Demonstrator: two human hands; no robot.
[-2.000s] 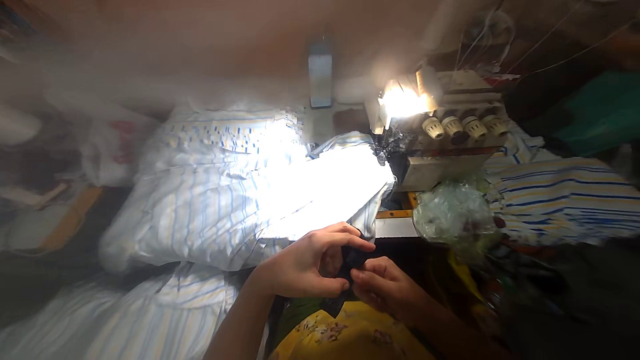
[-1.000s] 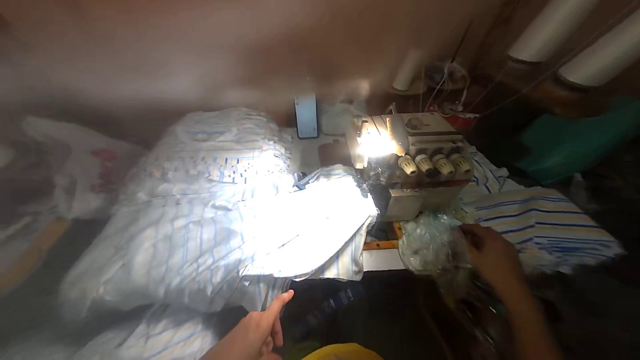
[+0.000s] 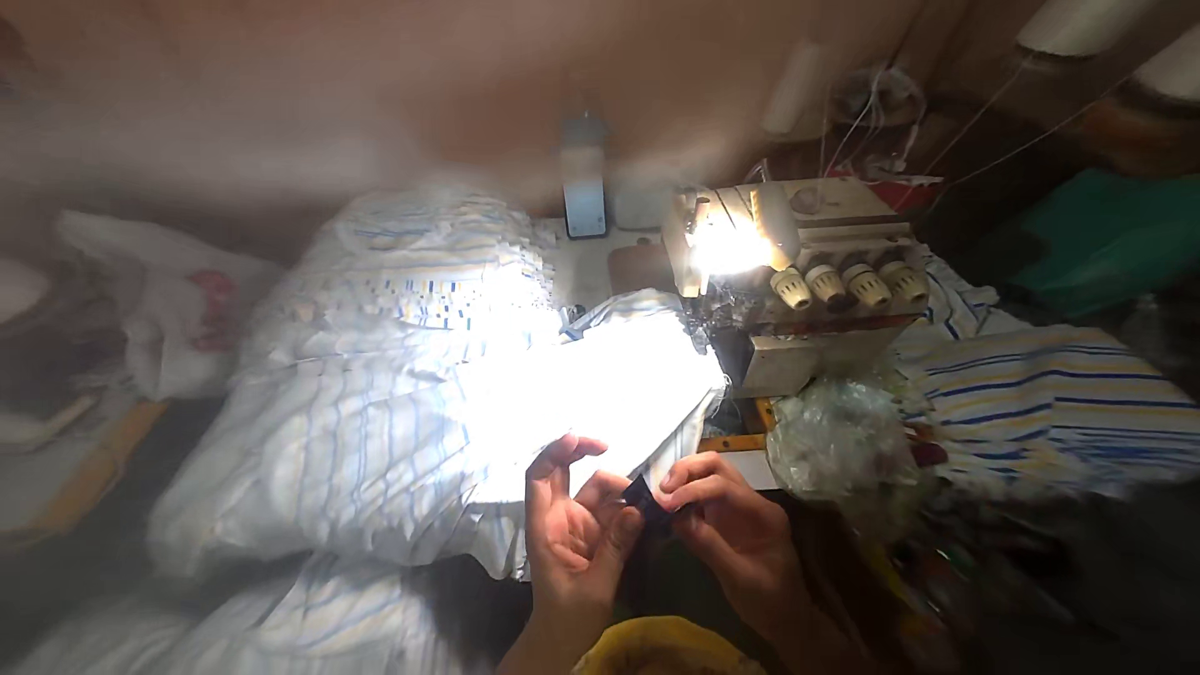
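A small dark piece, perhaps cloth or a label [image 3: 645, 499], is pinched between my two hands at the lower middle. My left hand [image 3: 577, 525] grips its left side between thumb and a finger, the other fingers raised. My right hand [image 3: 727, 511] holds its right side with the fingertips. Just beyond them lies striped white fabric [image 3: 619, 394], washed out by the glare of the lamp [image 3: 731, 248] on an overlock sewing machine [image 3: 834, 216] with several cream tension dials [image 3: 825, 281].
Piled striped fabric [image 3: 356, 403] covers the left, beside a white plastic bag [image 3: 178, 300]. A clear plastic bag [image 3: 839, 436] and blue-striped cloth [image 3: 1050, 394] lie at the right. A phone [image 3: 585, 192] stands behind. Threads run up to white cones [image 3: 1078, 23].
My right hand has come back from the clear plastic bag to meet my left hand, and both now hold the small dark piece. One second ago the hands were apart.
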